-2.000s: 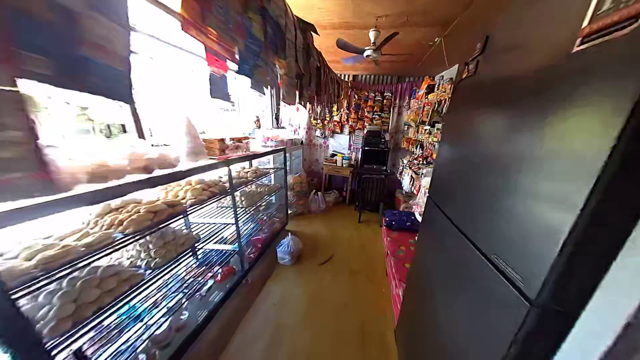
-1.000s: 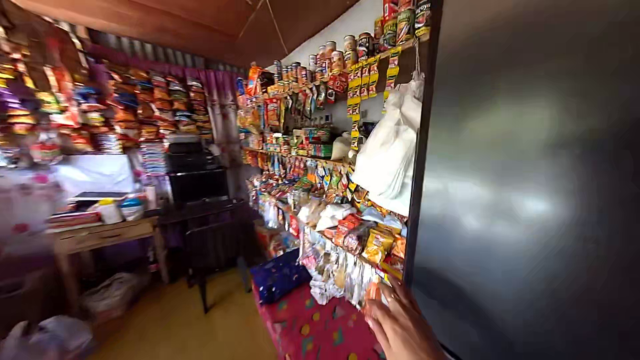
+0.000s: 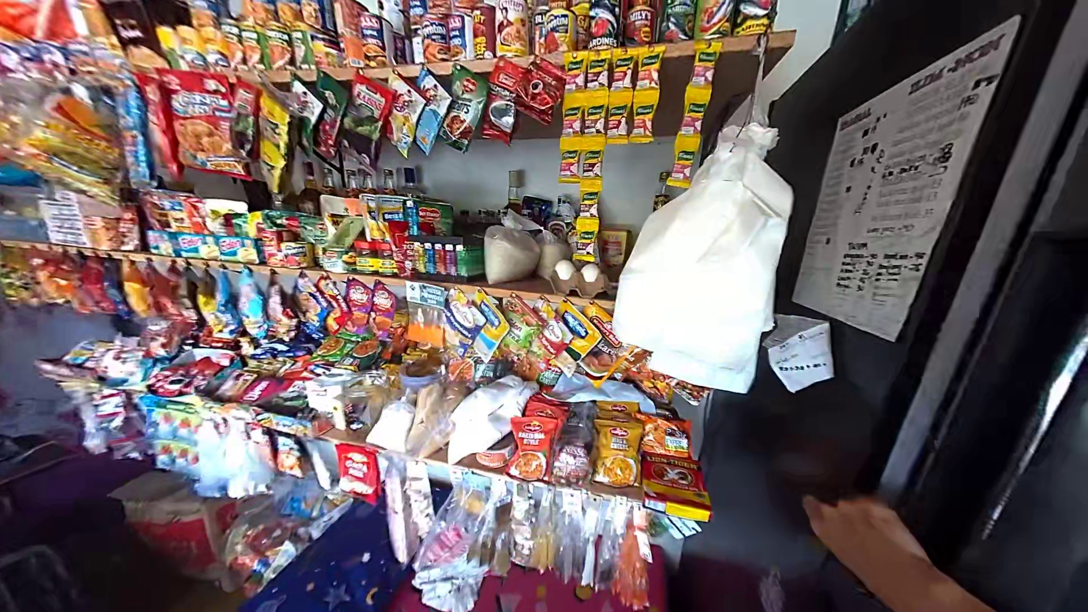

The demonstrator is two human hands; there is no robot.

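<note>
At the lower right, my right hand (image 3: 875, 544) is beside a dark panel, its fingers blurred; whether it touches the panel cannot be told. To its upper left hangs a white plastic bag (image 3: 705, 263) tied at the top. A handwritten paper list (image 3: 905, 183) is fixed to the dark surface, with a small paper note (image 3: 801, 353) below it. Left of my hand, noodle packs in red (image 3: 534, 446) and yellow (image 3: 618, 452) lie on the lower shelf, beside a red and yellow box (image 3: 676, 486). My left hand is out of view.
Wooden shelves (image 3: 510, 64) bear cans, hanging seasoning sachets (image 3: 623, 93), bottles, two eggs (image 3: 578, 274) and bagged goods. Clear plastic bags (image 3: 459, 535) hang under the lowest shelf. A dark blue patterned cloth (image 3: 340, 552) and a carton (image 3: 174, 518) are at the lower left.
The view has turned right and come close to the shelves. My right hand, out of sight two seconds ago, was before the hanging goods one second ago and is now by the dark panel.
</note>
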